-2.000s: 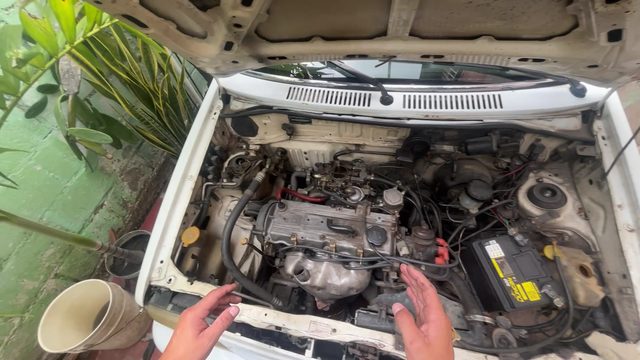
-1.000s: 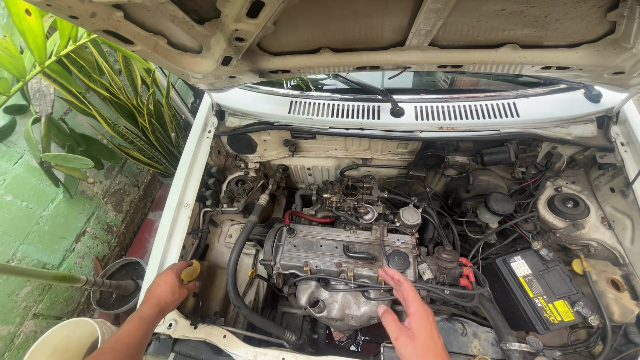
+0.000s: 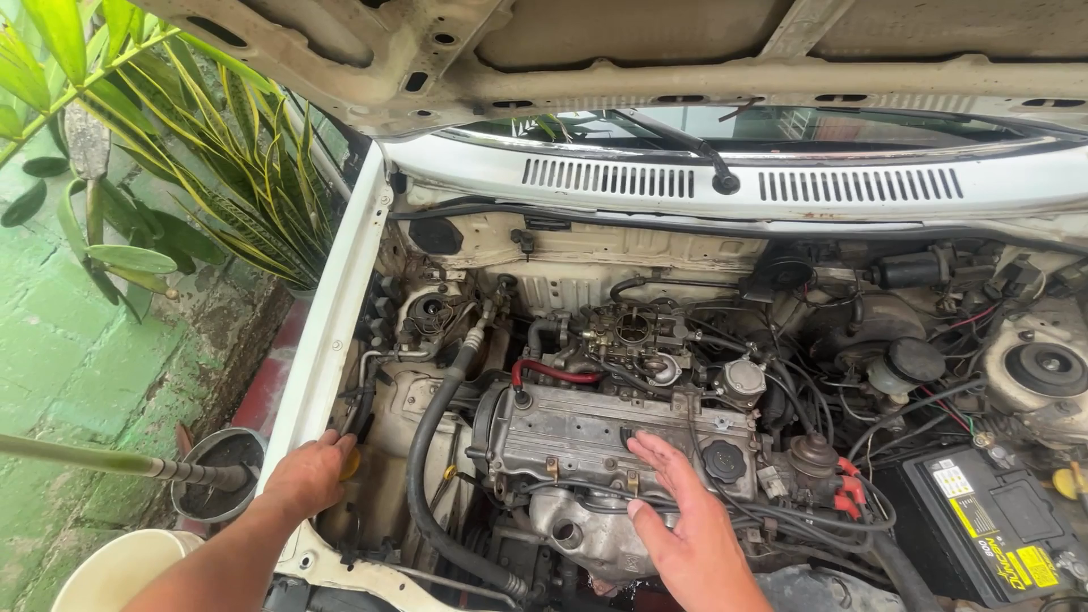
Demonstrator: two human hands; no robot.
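Note:
My left hand [image 3: 310,472] rests on the inner edge of the white fender at the left of the engine bay, its fingertips at a yellow cap [image 3: 350,464] that they partly cover. Whether it grips the cap or the edge is unclear. With fingers apart and nothing held, my right hand [image 3: 680,510] hovers over the front of the metal valve cover [image 3: 578,429], left of the black oil filler cap [image 3: 724,461]. Behind the cover are a carburetor [image 3: 633,327] with its top uncovered and a red hose [image 3: 557,372]. A thick black hose [image 3: 429,450] curves down left of the engine.
The raised hood [image 3: 646,76] hangs overhead. A car battery [image 3: 990,518] sits at the right, near the brake fluid reservoir [image 3: 908,364]. Outside the left fender stand a cream bucket [image 3: 127,569], a plant pot [image 3: 204,501] and leafy plants [image 3: 246,170] along a green wall.
My left hand has moved from the front edge of the bay to the left fender edge by the yellow cap. My right hand has moved further in, over the valve cover. The view has come closer.

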